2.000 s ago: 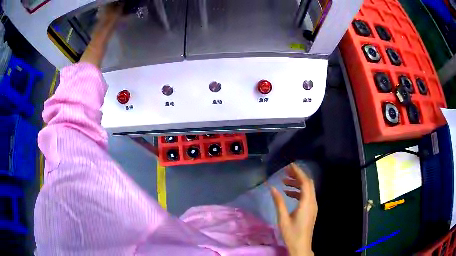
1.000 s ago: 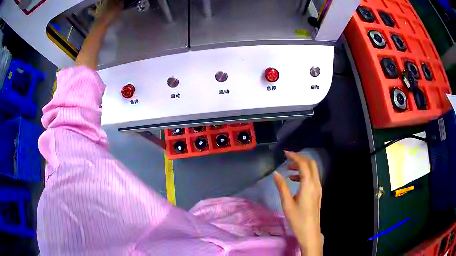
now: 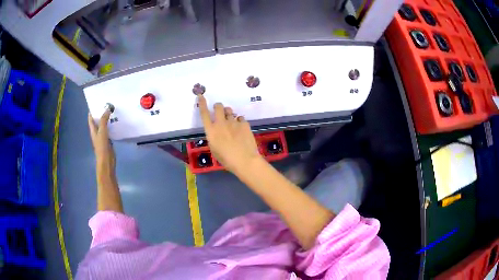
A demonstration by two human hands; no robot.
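The press machine's white sloping panel [image 3: 284,106] lies across the middle, with silver start buttons and two red emergency stop buttons. My left hand [image 3: 102,136] is at the panel's left end, a finger on the leftmost silver button [image 3: 110,108]. My right hand [image 3: 232,134] reaches up to the panel, its index fingertip at the lower edge of another silver button [image 3: 198,88], other fingers partly curled. Neither hand holds anything. Whether the buttons are pressed in cannot be seen. The open bay [image 3: 158,38] is behind the panel; a dark part shows at its top, cut off by the frame.
A small red tray [image 3: 280,136] with dark round units sits under the panel, partly behind my right hand. A large red foam tray [image 3: 432,112] with round units is at right. Below it are a paper sheet [image 3: 454,169], yellow tool [image 3: 451,200] and blue stick [image 3: 436,241]. Blue stools stand left.
My left hand has come out of the machine bay down to the leftmost button. My right hand has moved up and left from above the lap to a middle-left button.
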